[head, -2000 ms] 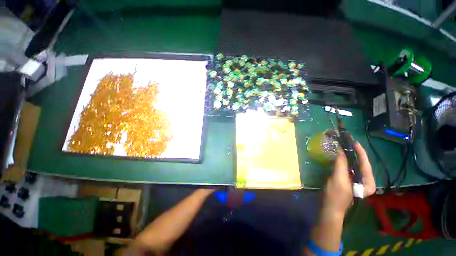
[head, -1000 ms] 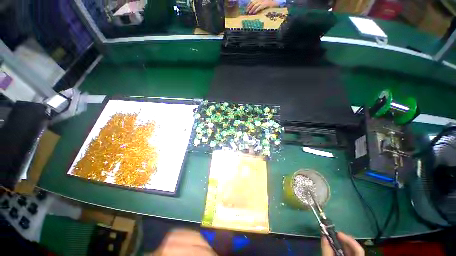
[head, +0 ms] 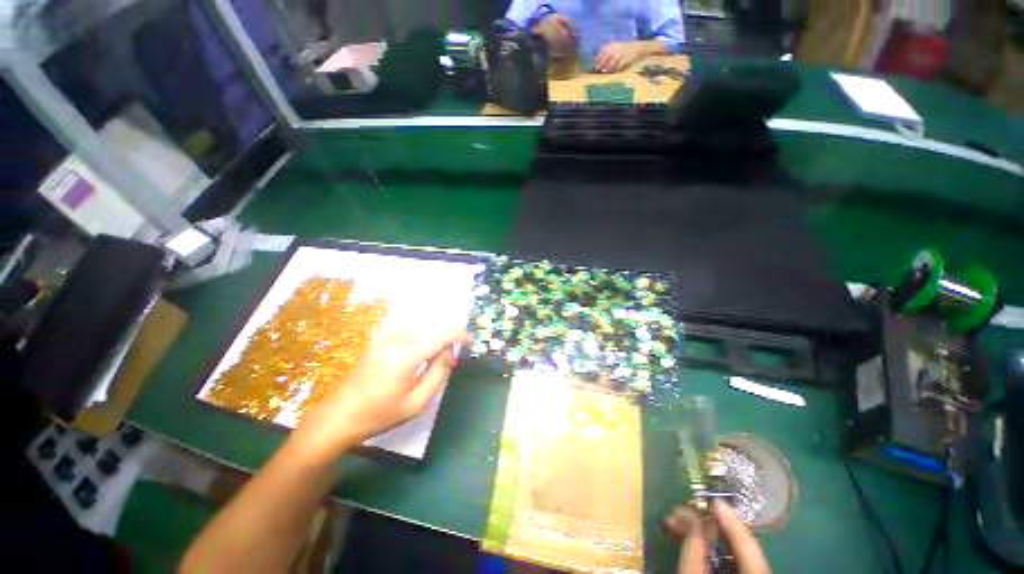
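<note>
My left hand (head: 393, 381) is over the right part of the white-lined tray (head: 432, 292), thumb and fingertips close together beside the left edge of the tray of green-white assemblies (head: 573, 320). Whether it pinches anything is too blurred to tell. The heap of orange flex circuits (head: 298, 353) lies left of it. My right hand (head: 719, 544), cut off by the lower edge, holds the blurred soldering iron (head: 705, 488) at the tip cleaner tin (head: 758, 482). The tan work board (head: 573, 477) lies between the hands, a green strip (head: 504, 488) along its left edge.
Stacked black trays (head: 674, 235) stand behind the assemblies. A white stick (head: 767, 390) lies right of them. The soldering station (head: 915, 398) and green wire spool (head: 943, 289) stand at the right. A person (head: 629, 39) in blue sleeves sits across the bench.
My left hand has moved up from the bench's front edge to the trays. My right hand and iron remain by the tin. The view has shifted, showing more of the person opposite.
</note>
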